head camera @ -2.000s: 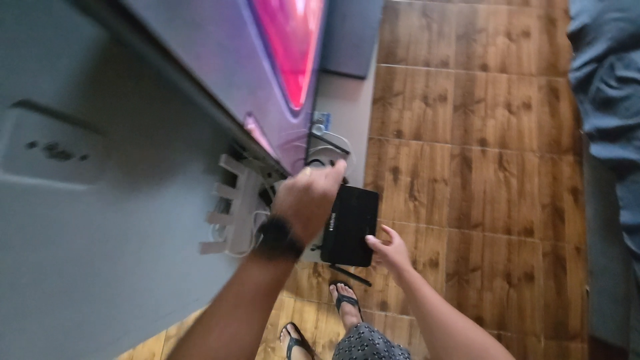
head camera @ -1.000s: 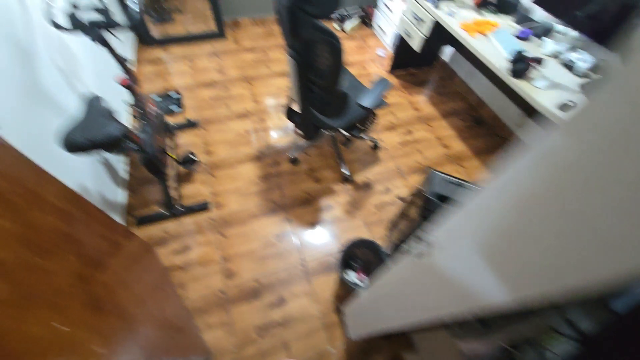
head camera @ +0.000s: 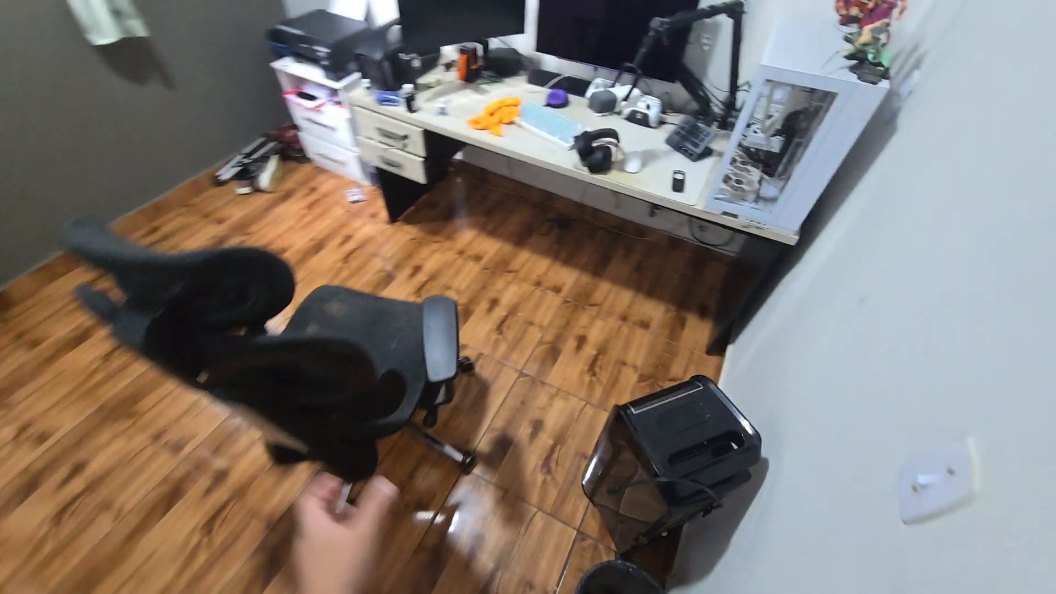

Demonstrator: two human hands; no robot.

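Observation:
My left hand (head camera: 342,532) is at the bottom edge, left of centre, blurred, with its fingers apart. It is just below the backrest of a black office chair (head camera: 363,338); whether it touches the chair is unclear. A small pale, shiny part shows between the fingers, perhaps of the chair base. My right hand is out of view.
A desk (head camera: 511,140) with monitors, headphones (head camera: 598,150) and a white PC case (head camera: 771,148) stands ahead. A black heater-like appliance (head camera: 693,437) and a dark bin (head camera: 619,577) stand near the right wall, which bears a switch (head camera: 936,481). A printer (head camera: 322,37) tops white drawers.
The view has swung from the black router, held two seconds ago, to the room with the desk and chair. The router is no longer in view. One hand has come into view by the chair.

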